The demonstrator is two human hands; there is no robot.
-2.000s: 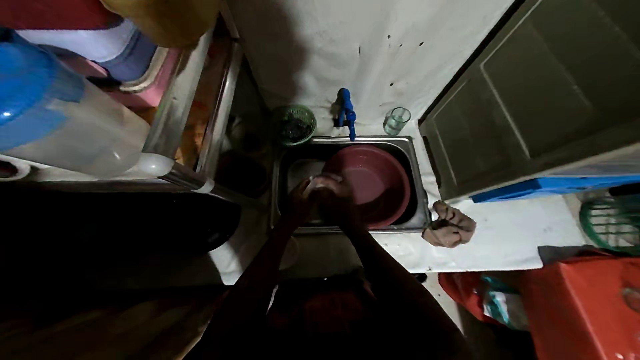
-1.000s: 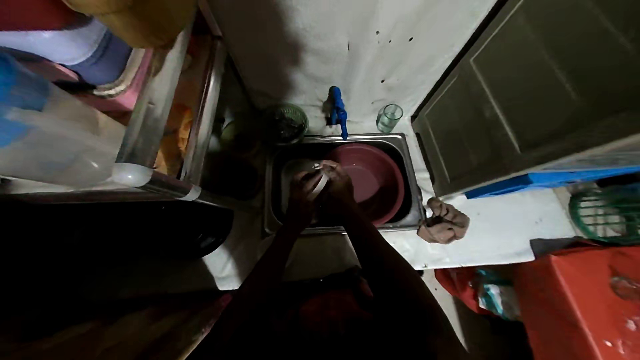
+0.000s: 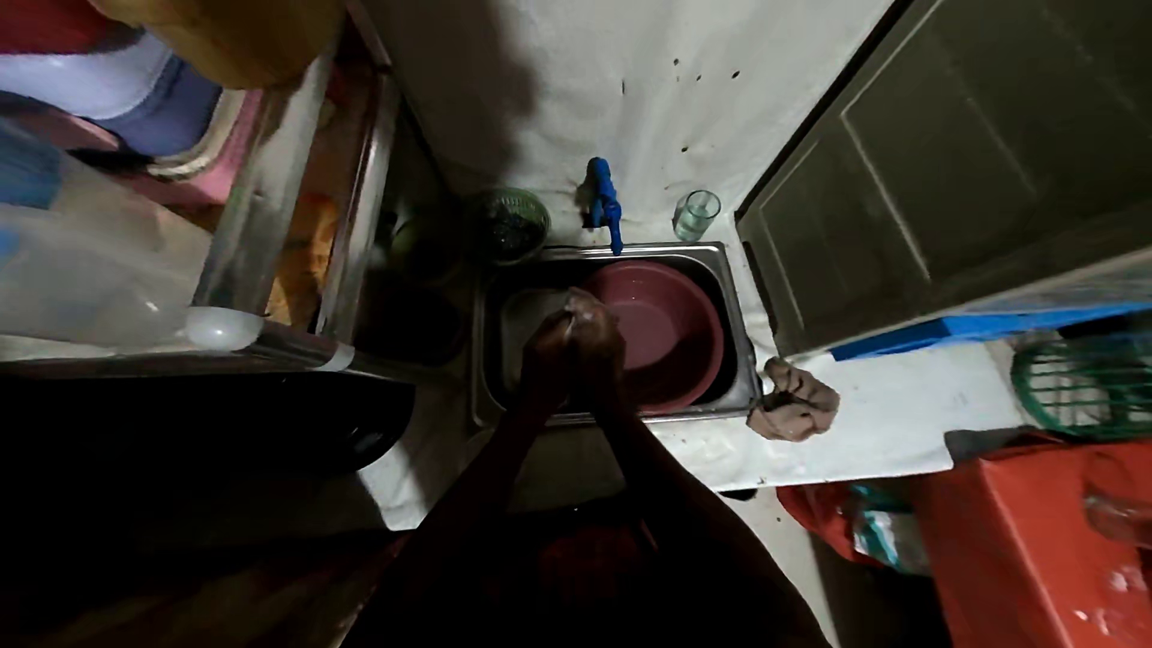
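Over the left part of a stainless steel sink (image 3: 738, 378), my left hand (image 3: 546, 351) and my right hand (image 3: 596, 337) are close together, touching. A small pale, wet-looking patch shows at their top; whether it is an object or suds I cannot tell. Shadow hides the fingers. Beside my right hand, a reddish-pink plastic basin (image 3: 666, 333) sits in the right part of the sink. Something dull and rounded lies in the sink left of my hands. A blue plastic faucet (image 3: 606, 202) juts from the wall above the sink's back rim.
Behind the sink stand a green plastic basket (image 3: 513, 225) with dark contents and a clear drinking glass (image 3: 697, 216). A crumpled brown cloth (image 3: 794, 400) lies right of the sink. Metal-edged shelving (image 3: 270, 189) rises at left; a dark panelled door (image 3: 945, 171) stands at right.
The hands stay together over the left part of the sink, with small shifts in their grip and angle. The basin, cloth and glass have not moved.
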